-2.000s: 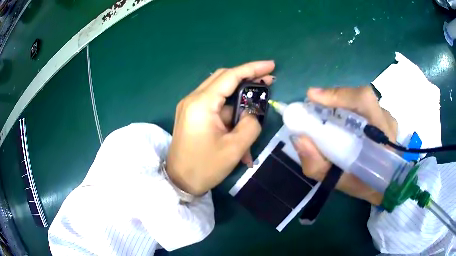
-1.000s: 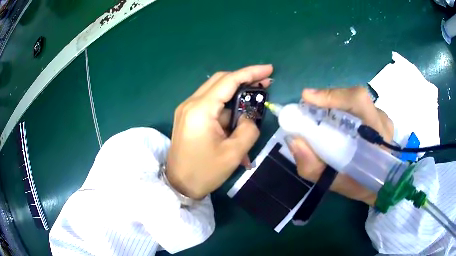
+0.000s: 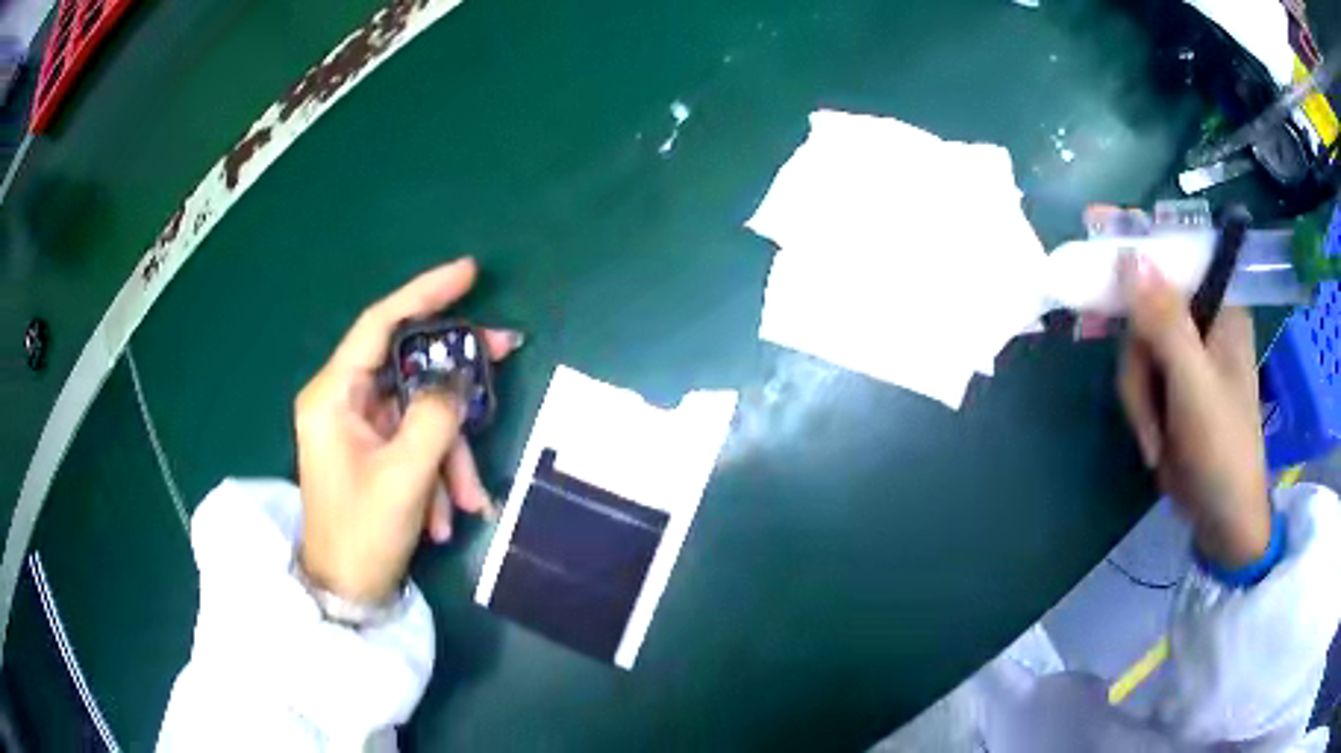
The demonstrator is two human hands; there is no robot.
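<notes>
My left hand (image 3: 368,441) holds the small black watch housing (image 3: 441,368) between thumb and fingers, its open side up, with white dabs inside. My right hand (image 3: 1199,390) is at the far right, slightly blurred, with its fingers on the glue syringe (image 3: 1147,272), which lies level with its white-filled end pointing left beside the wiping paper. A slim black tool (image 3: 1221,272) shows at that hand. The syringe's fine tip cannot be made out. The die-cut pad sheet (image 3: 581,552), white with black rectangles, lies on the green surface between my hands.
White wiping paper (image 3: 912,258) lies right of centre. A worn white rail (image 3: 169,243) curves along the left. A narrow strip (image 3: 66,647) lies at lower left. A small black piece (image 3: 36,343) is beyond the rail. Dark items (image 3: 1294,147) and a blue perforated bin (image 3: 1306,390) are at the right.
The view has turned to the right. My right hand and the syringe have moved away from the housing to the far right. The pad sheet is fully separate from my right hand. My left hand still holds the housing.
</notes>
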